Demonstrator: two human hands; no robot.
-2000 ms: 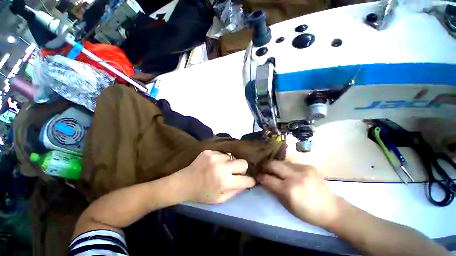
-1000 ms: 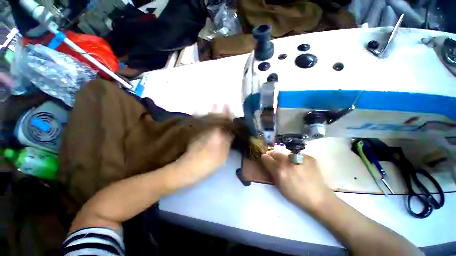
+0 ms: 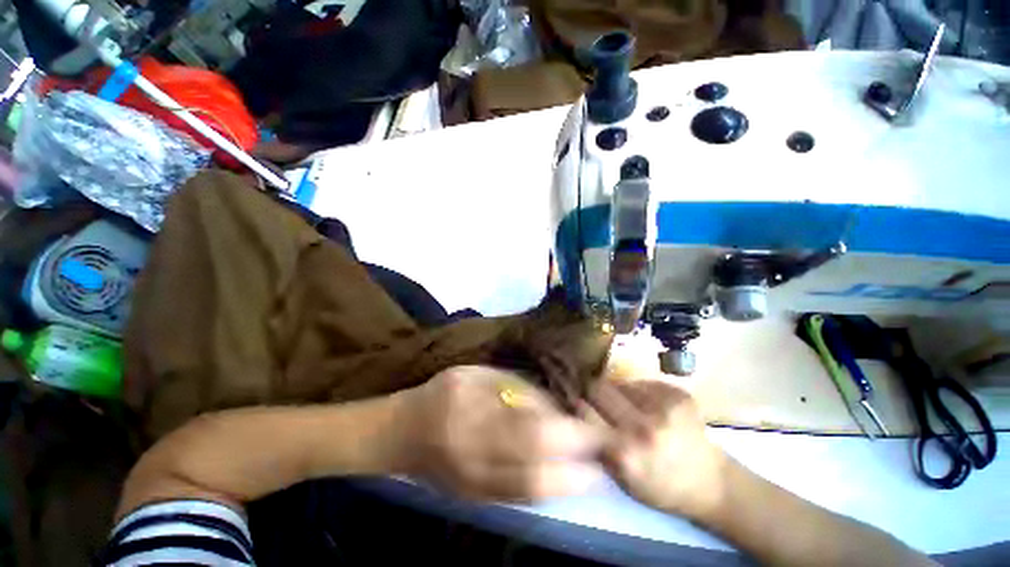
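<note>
A brown garment (image 3: 299, 321) with a dark part beneath lies in soft folds from the left up to the needle area of the white sewing machine (image 3: 753, 244). Its gathered end sits below the machine head. My left hand (image 3: 498, 432) is blurred, at the near edge of the cloth; its fingertips are too blurred to tell their hold. My right hand (image 3: 665, 443) grips the near end of the cloth just below the needle area. The needle is hidden by the cloth and machine head.
Trimmers (image 3: 844, 371) and black scissors (image 3: 941, 415) lie right of the needle. A grey fan (image 3: 89, 277) and green bottle (image 3: 64, 360) are at the left. Plastic bags (image 3: 116, 155) lie upper left. Dark cloth (image 3: 343, 66) and brown cloth (image 3: 637, 28) lie behind the white table (image 3: 443, 166).
Both hands have come down toward the table's near edge since one second ago, my left hand also to the right, beside my right. The cloth end now covers the brown piece seen below the needle.
</note>
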